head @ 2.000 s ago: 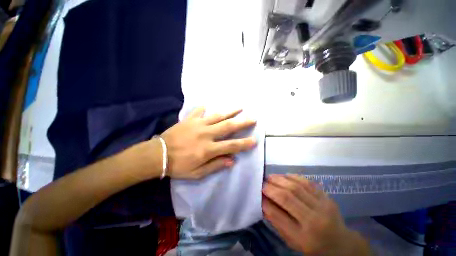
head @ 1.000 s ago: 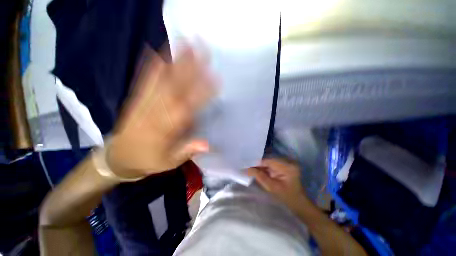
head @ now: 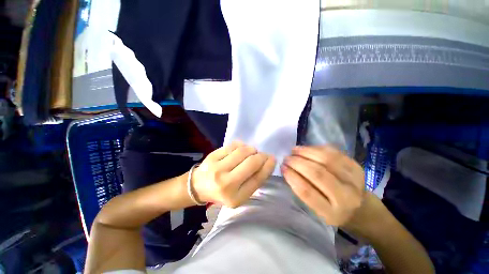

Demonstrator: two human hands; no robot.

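A long white facing piece (head: 268, 69) runs from the machine table down over its front edge to my lap, with a thin dark edge along its right side. A navy panel (head: 166, 43) lies to its left and hangs over the edge. A small white patch (head: 206, 96) shows beside the facing. My left hand (head: 233, 172) pinches the lower end of the white facing at its left. My right hand (head: 323, 182) pinches the same end at its right, close to the left hand. The fingertips partly hide the cloth's end.
The grey table edge with a printed ruler (head: 386, 53) crosses the upper right. A blue plastic crate (head: 96, 166) stands at the left, another crate (head: 377, 166) with navy and pale pieces at the right. The needle area is out of view.
The view has tilted down from the machine head to my lap. My left hand has moved from lying flat on the white piece to its lower end, beside my right hand. The cloth hangs lower.
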